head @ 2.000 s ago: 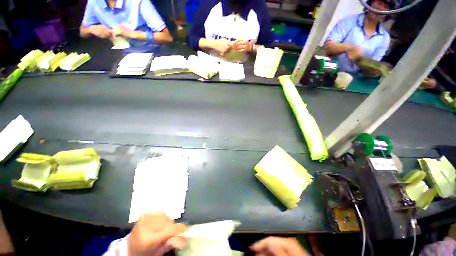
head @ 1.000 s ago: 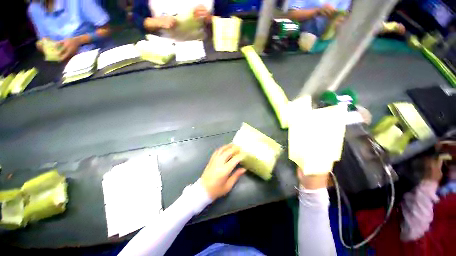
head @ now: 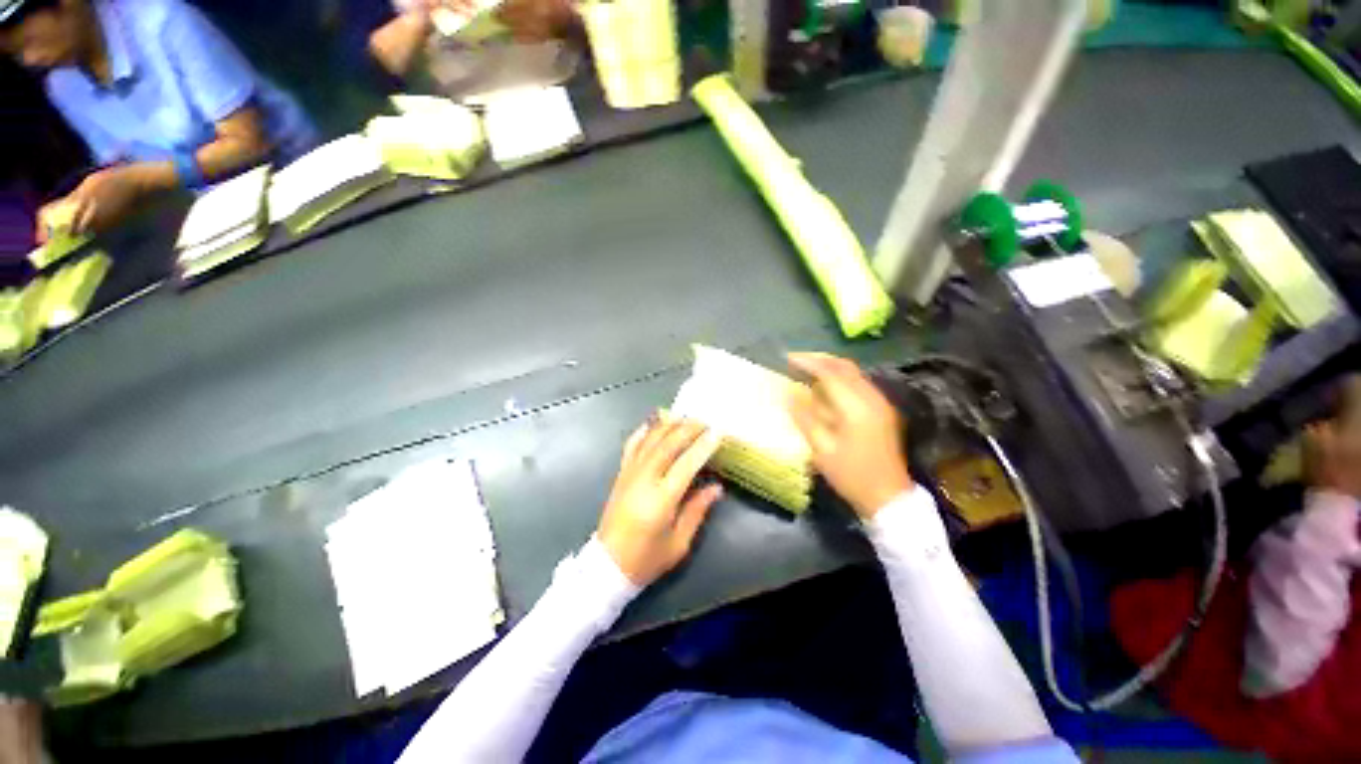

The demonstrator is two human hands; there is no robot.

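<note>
The worked stack, a thick block with a white top and yellow-green layered edges, lies on the dark belt in front of me. My left hand rests against its left side with fingers spread. My right hand lies on its right side, fingers at the top sheet and edge. Both hands hold the stack between them. The unworked stack, flat, white and slightly uneven, lies on the belt left of my hands.
A bright-green roll lies beyond the stack. A black machine with green spools and a pale cable stands at right, near a pale post. Yellow-green bundles lie at left. People sit across the belt and at right.
My right hand, which held up a pale yellow-white sheet at right, has come down onto the worked stack. My left hand remains at the stack. The view has shifted rightward since the oldest frame.
</note>
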